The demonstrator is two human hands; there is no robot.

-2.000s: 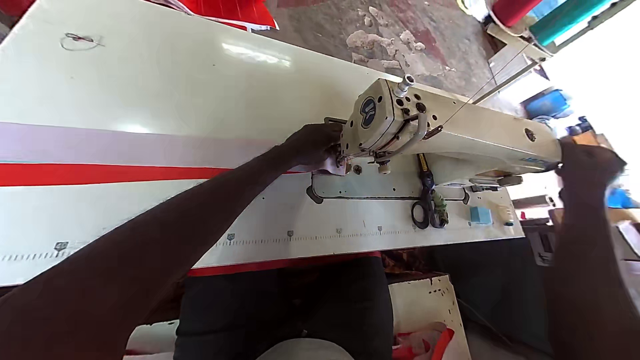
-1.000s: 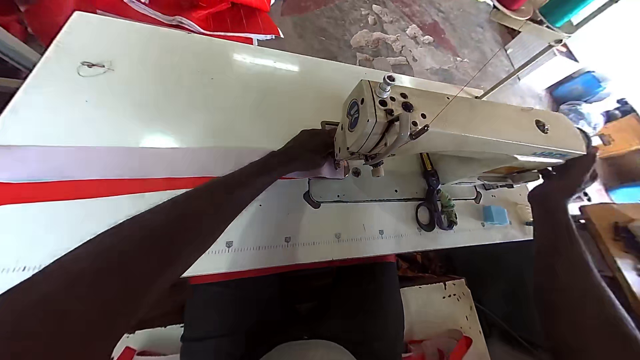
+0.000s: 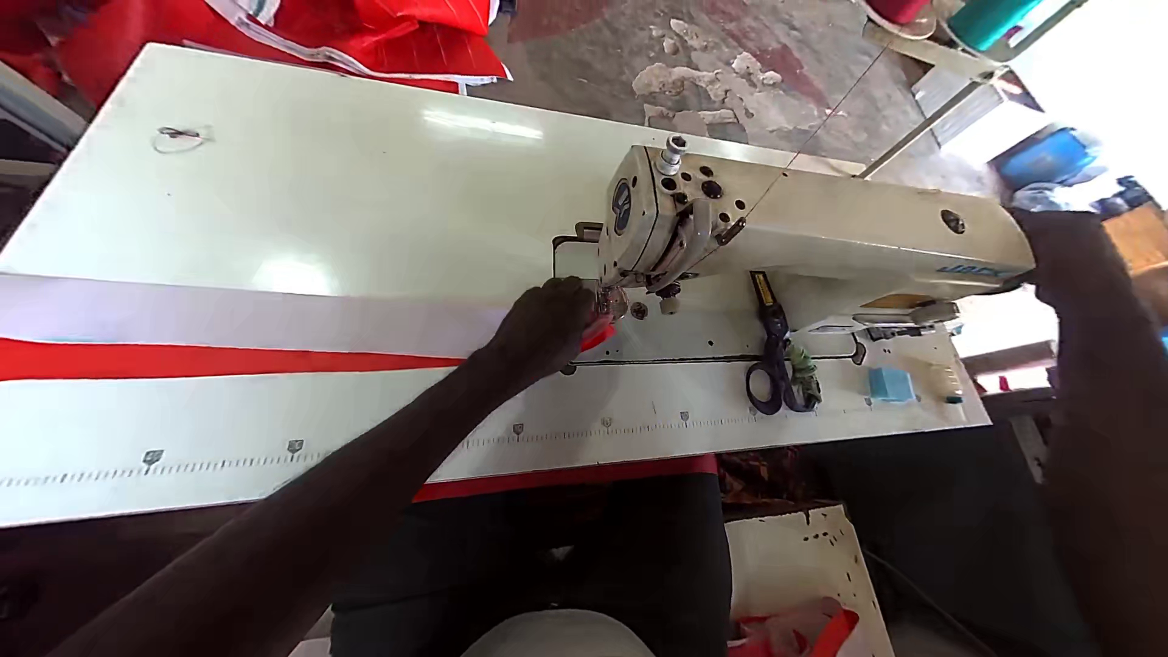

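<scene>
A white Jack sewing machine [image 3: 839,219] stands on a white sewing table [image 3: 365,201]. My left hand [image 3: 547,324] lies on the end of a long pale fabric strip [image 3: 228,315], right beside the needle area; its fingertips are partly hidden by the machine head. A red fabric strip [image 3: 182,359] runs along the pale one, and a bit of red shows by my fingers. My right hand [image 3: 1063,246] is at the far right end of the machine, where the handwheel would be; its fingers are mostly hidden behind the housing.
Dark-handled scissors [image 3: 776,365] lie under the machine arm, near a light blue block [image 3: 891,385] and a small bottle [image 3: 949,381]. A loop of thread [image 3: 181,137] is at the table's upper left. Red fabric [image 3: 365,36] lies beyond the back edge; thread cones [image 3: 990,20] stand at upper right.
A red bit of fabric now shows at my left fingertips beside the needle area, where pale fabric showed before. My right hand has stayed at the machine's right end.
</scene>
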